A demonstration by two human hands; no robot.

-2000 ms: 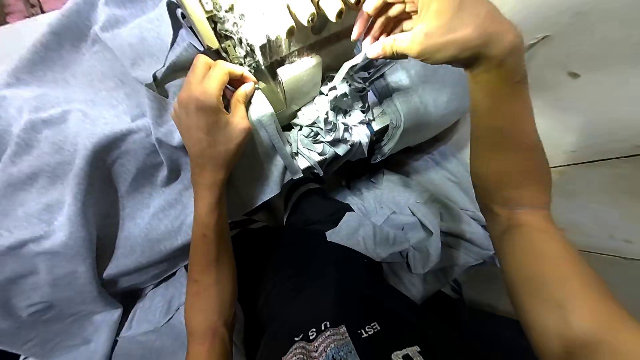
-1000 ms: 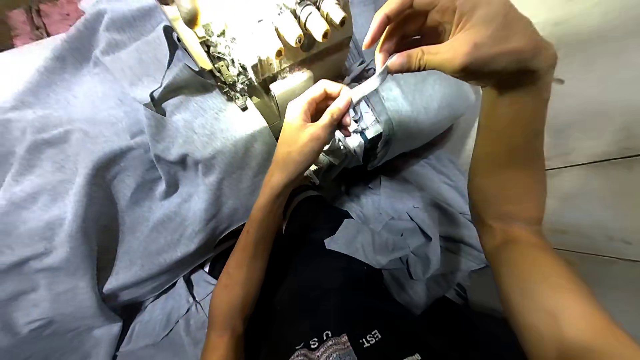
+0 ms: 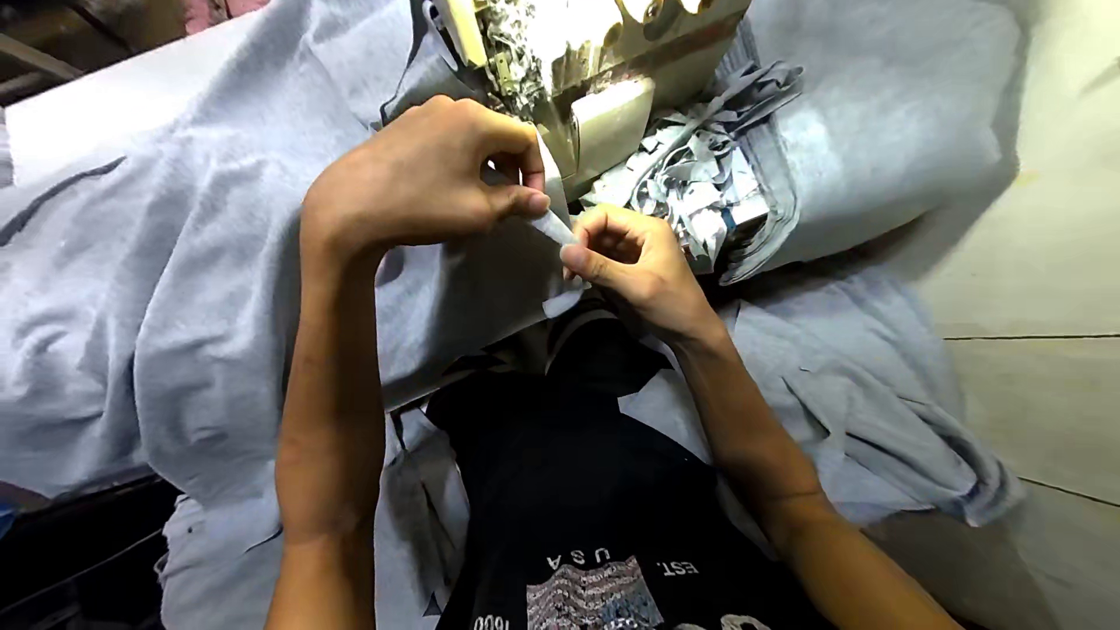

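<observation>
My left hand (image 3: pixel 429 179) pinches one end of a narrow light grey fabric strip (image 3: pixel 553 227) between thumb and fingers. On the same strip, a little lower and to the right, my right hand (image 3: pixel 634 271) has its thumb and forefinger closed, and the strip's tail hangs below. Both hands are just in front of a sewing machine (image 3: pixel 612 114), which looks like an overlock machine. A heap of small cut fabric strips (image 3: pixel 691 179) lies to the right of the machine's front. Large grey fabric (image 3: pixel 210 289) spreads beneath and left of my left hand.
A folded stack of grey fabric (image 3: pixel 840 175) lies at the right beside the heap of strips. More grey cloth (image 3: pixel 857 394) lies below it, near my right forearm. The white tabletop (image 3: pixel 114 101) shows at the upper left. Pale panels with dark seams are at the far right.
Both hands have moved left, away from the heap of strips, with the strip between them. A second ago they were over and above that heap, my right hand higher.
</observation>
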